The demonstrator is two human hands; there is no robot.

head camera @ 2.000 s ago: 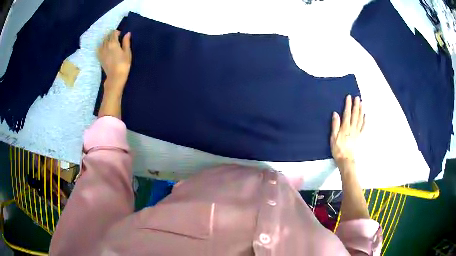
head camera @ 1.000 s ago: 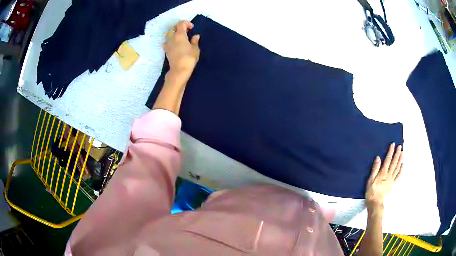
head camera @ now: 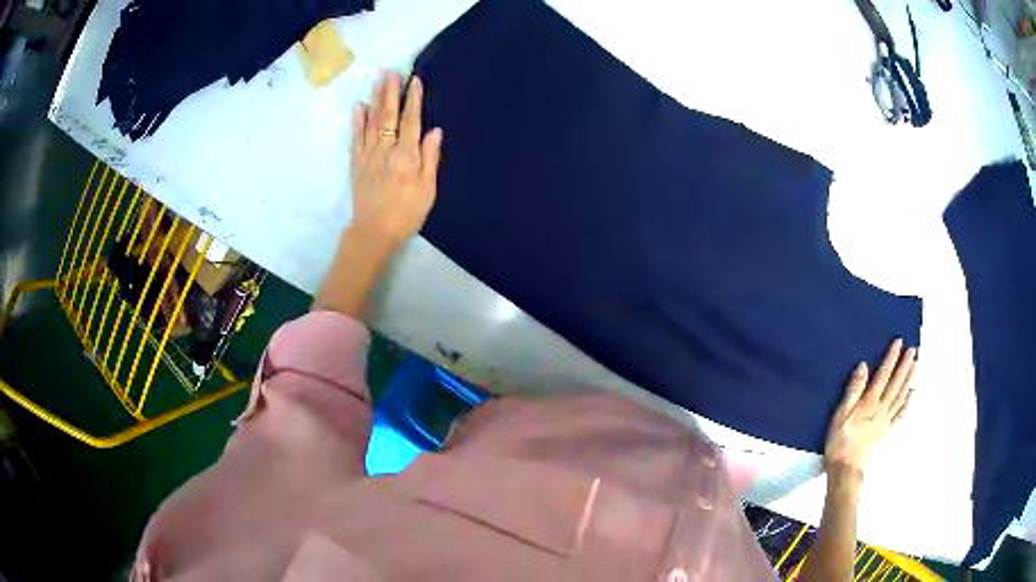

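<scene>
A large navy garment panel (head camera: 636, 216) lies flat on the white table (head camera: 273, 148), with a curved scoop in its edge at the upper right. My left hand (head camera: 395, 171) lies flat with fingers apart at the panel's left end, partly on the white table and touching the cloth's edge. My right hand (head camera: 870, 412) rests flat with fingers spread on the panel's lower right corner. Neither hand grips anything.
Shears (head camera: 895, 80) lie at the upper right. Navy scraps with fringed edges (head camera: 193, 51) and a tan scrap (head camera: 326, 53) lie upper left. Another navy cloth (head camera: 1005, 341) lies far right. Yellow wire racks (head camera: 131, 296) and a blue stool (head camera: 398, 421) stand below the table edge.
The view has swung, and the shears have come into view. My left hand has moved down along the panel's left end and its fingers have straightened. My right hand stays on the lower right corner.
</scene>
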